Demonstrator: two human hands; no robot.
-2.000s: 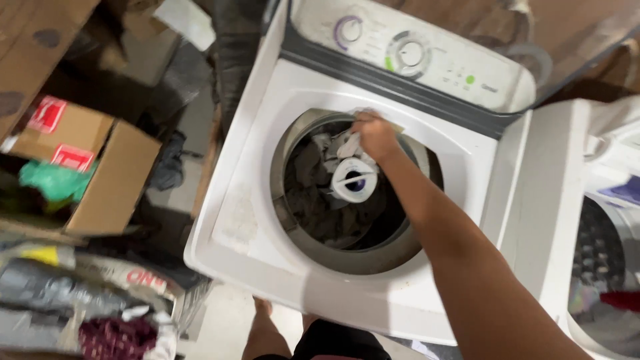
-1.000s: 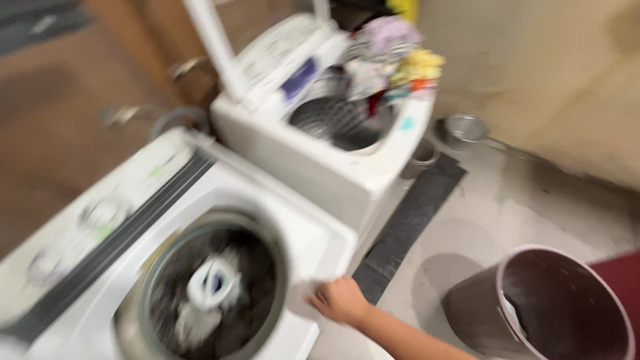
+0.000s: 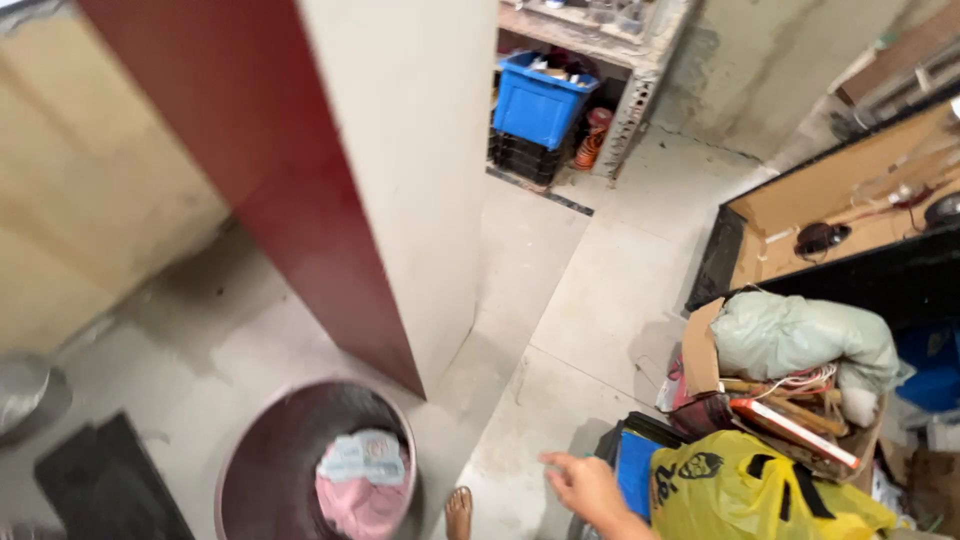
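Note:
One bare hand shows at the lower middle right, entering from the bottom edge; I take it as my right hand [image 3: 583,484]. Its fingers are apart and it holds nothing. Just beside it lie a yellow plastic bag [image 3: 739,487] and a blue item [image 3: 634,469]. To the left, a round dark bin [image 3: 259,457] holds pink cloth [image 3: 360,506] with a pale blue printed piece [image 3: 364,456] on it. My left hand is out of the frame.
A white wall end with a dark red side [image 3: 292,180] stands behind the bin. Farther back, a blue crate [image 3: 536,101] sits on a black crate [image 3: 525,157] under a shelf. At right are a cluttered cardboard box [image 3: 701,349] and a black-edged wooden case [image 3: 780,202]. My foot [image 3: 458,510] is on the tiles.
The view has swung away from the washing machines to the bin and floor. My right hand, earlier inside the washer tub and then at its edge, is now away from the machine.

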